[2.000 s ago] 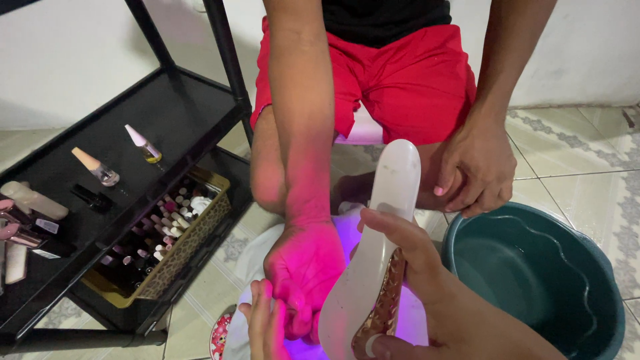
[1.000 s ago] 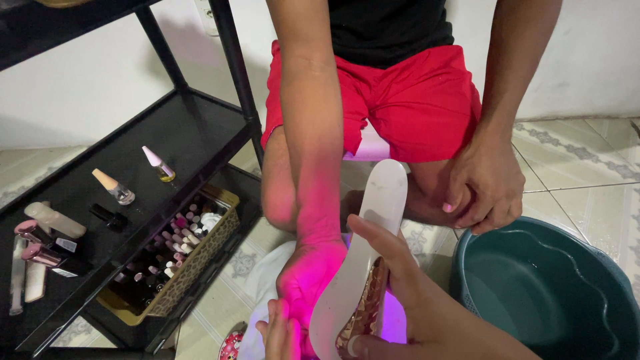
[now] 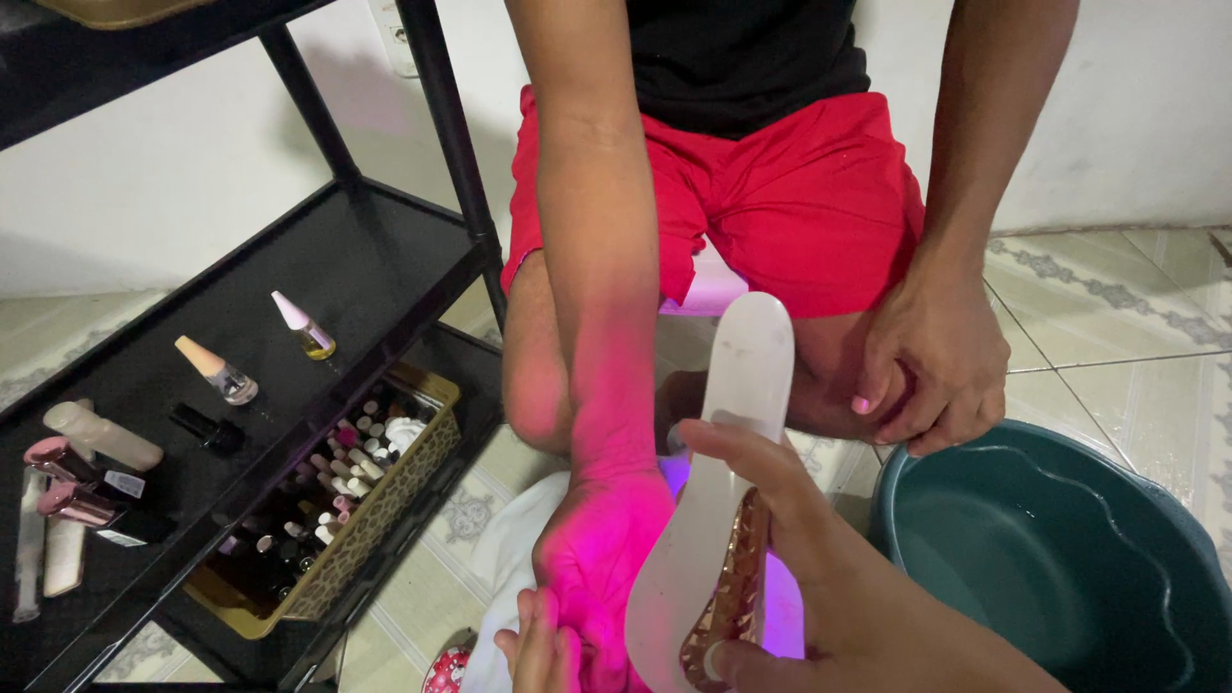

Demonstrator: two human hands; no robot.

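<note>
My right hand (image 3: 808, 539) is closed around a white handheld nail lamp (image 3: 712, 481) with a patterned copper-coloured strip along its side. Pink and violet light falls beneath the lamp on the upturned palm (image 3: 611, 539) of a person seated opposite. At the bottom edge, my left hand (image 3: 541, 645) touches that person's fingers; its lower part is cut off, so its hold is not fully seen. The person's other hand (image 3: 929, 356) rests near the knee, with a glossy nail on one finger. White cloth (image 3: 515, 549) lies below the lit hand.
At left stands a black shelf cart (image 3: 366, 241) with nail polish bottles (image 3: 306, 327), a black cap (image 3: 207, 426) and several tubes. Its lower shelf holds a leopard-print basket (image 3: 385, 510) full of bottles. A teal basin (image 3: 890, 520) sits on the tiled floor at right.
The view has shifted somewhat, bringing more of the cart into sight. My right hand still holds the lamp over the person's hand.
</note>
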